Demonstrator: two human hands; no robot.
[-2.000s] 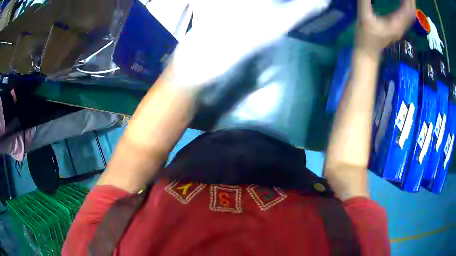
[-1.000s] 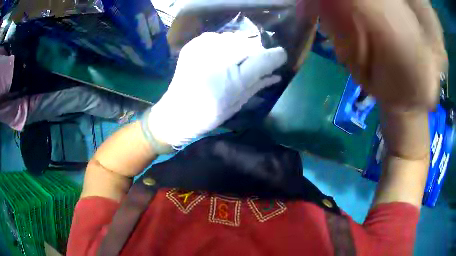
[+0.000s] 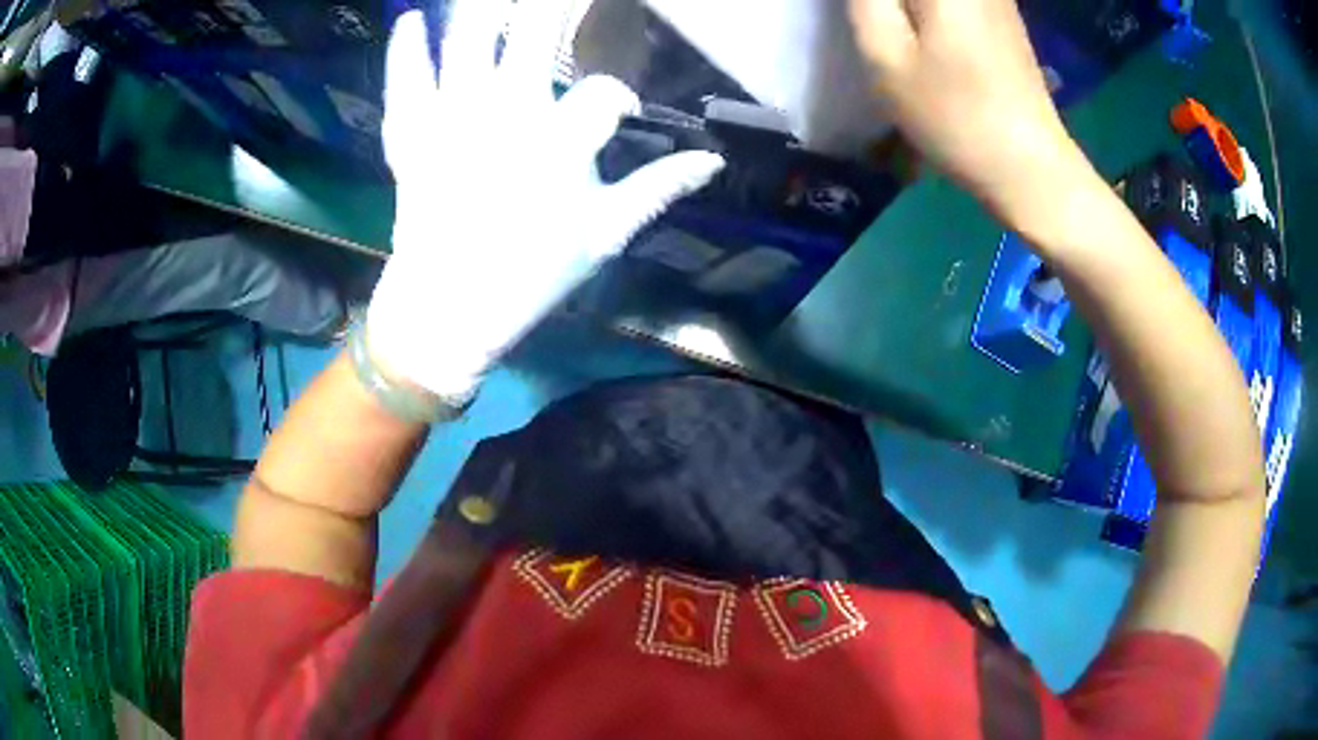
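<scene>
An open dark blue retail box (image 3: 752, 253) lies in front of me, cut off by the top edge, its printed side facing me. A white sheet (image 3: 773, 51) lies at its opening, partly inside. My left hand (image 3: 506, 188), in a white knitted glove, is at the box's left side with fingers spread and the thumb over the near edge. My bare right hand (image 3: 961, 80) is at the sheet's right edge; its fingertips are partly cut off by the frame, so its grip cannot be told.
A blue tape dispenser (image 3: 1026, 304) lies on the green table (image 3: 925, 311) right of the box. An orange tool (image 3: 1207, 142) and slim blue boxes (image 3: 1164, 260) are further right. More blue boxes stand at upper left. Green crates (image 3: 109, 578) and a person's grey-clothed leg (image 3: 217, 289) are at left.
My left hand has moved left and up and opened wider. My right hand has moved left to the white sheet. The box front and dispenser show more clearly.
</scene>
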